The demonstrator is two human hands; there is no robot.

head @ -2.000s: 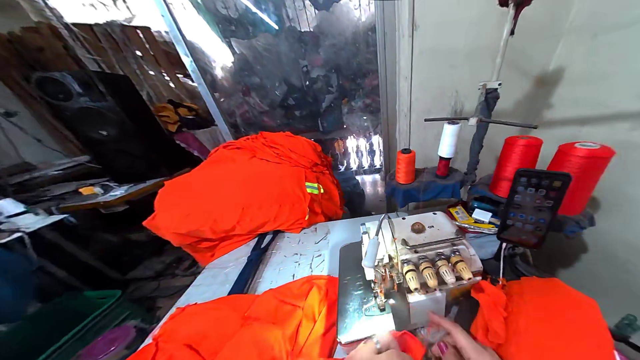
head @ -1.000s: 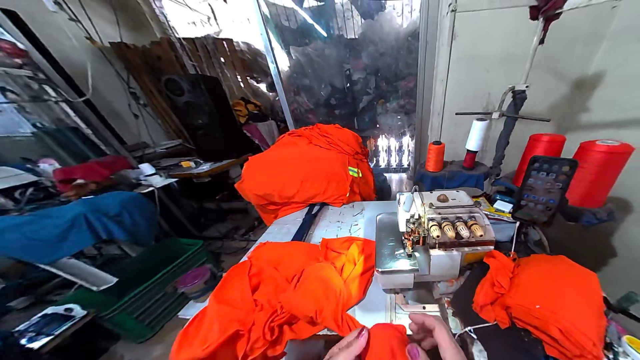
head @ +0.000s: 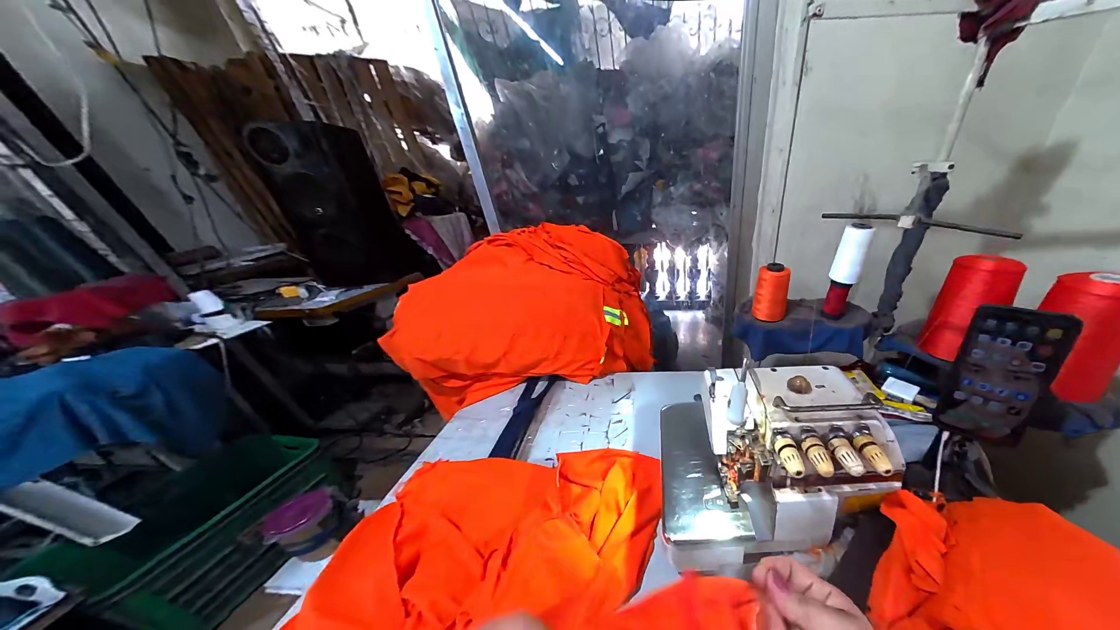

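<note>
My right hand [head: 805, 597] pinches the edge of an orange fabric piece [head: 700, 604] in front of the overlock sewing machine [head: 805, 437]. Of my left hand [head: 514, 621] only a blurred bit shows at the bottom edge, against the orange fabric; its fingers are hidden. Crumpled orange fabric [head: 490, 525] lies on the table left of the machine's metal plate [head: 700, 472]. A big orange fabric bundle [head: 525, 306] rests at the table's far end. More orange fabric [head: 1024, 560] is heaped right of my right hand.
Thread cones [head: 973, 306] and a phone [head: 1006, 372] stand behind the machine at the right. A dark blue strap [head: 522, 418] lies across the white table [head: 604, 411]. Left of the table are a green crate [head: 201, 525], a tub with a purple lid [head: 297, 514] and a black loudspeaker [head: 328, 206].
My hands were close together at the machine's front; the left has since moved left and down, mostly out of view. The orange piece is now stretched out between them.
</note>
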